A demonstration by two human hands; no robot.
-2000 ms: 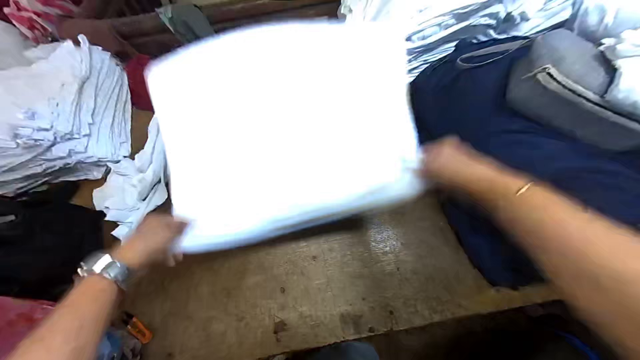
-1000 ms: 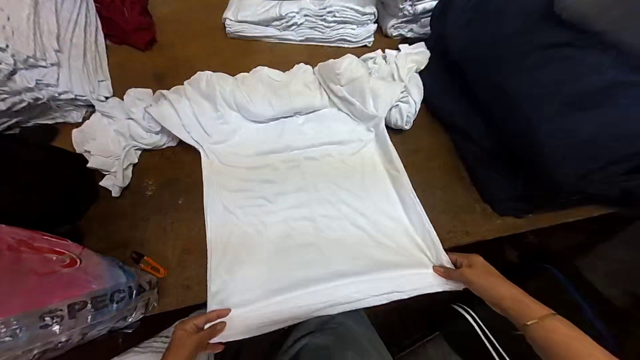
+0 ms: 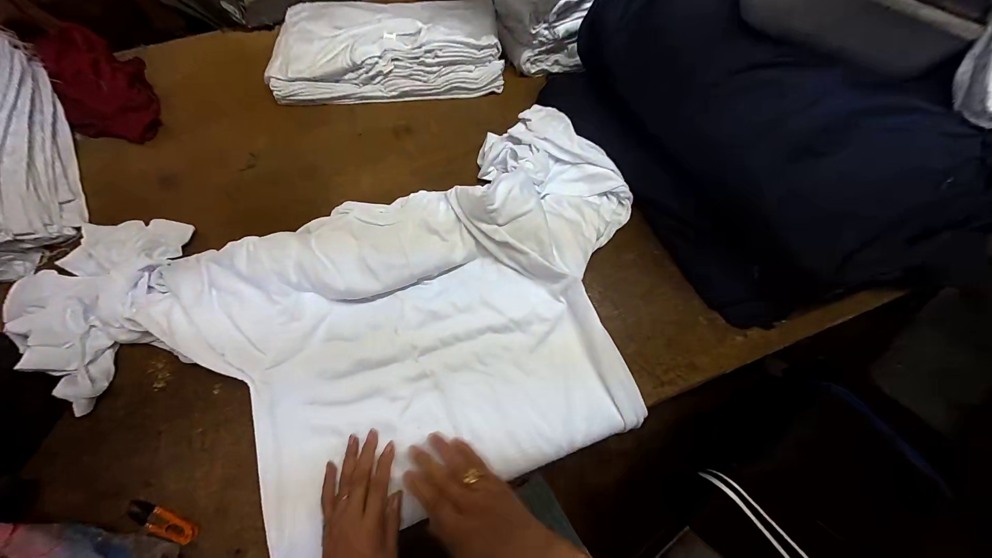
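A white knit shirt (image 3: 434, 341) lies across the wooden table, its body spread toward me and its upper part and sleeves bunched at the far side. Flat on its near part rests my left hand (image 3: 360, 488), fingers extended and holding nothing. Just to the right, my right hand (image 3: 465, 496), slightly blurred and with a ring, also lies on the cloth with its fingers spread. The shirt's near right edge reaches the table's front edge.
A folded white garment stack (image 3: 387, 58) sits at the back. Dark navy cloth (image 3: 790, 170) fills the right. Red cloth (image 3: 105, 85) and white garments (image 3: 35, 147) are at left. An orange-and-black cutter (image 3: 164, 521) lies near the front left.
Both hands have let go of the shirt's near corners and come together on its near part. Two seconds ago, white cloth was raised between them. The view has shifted.
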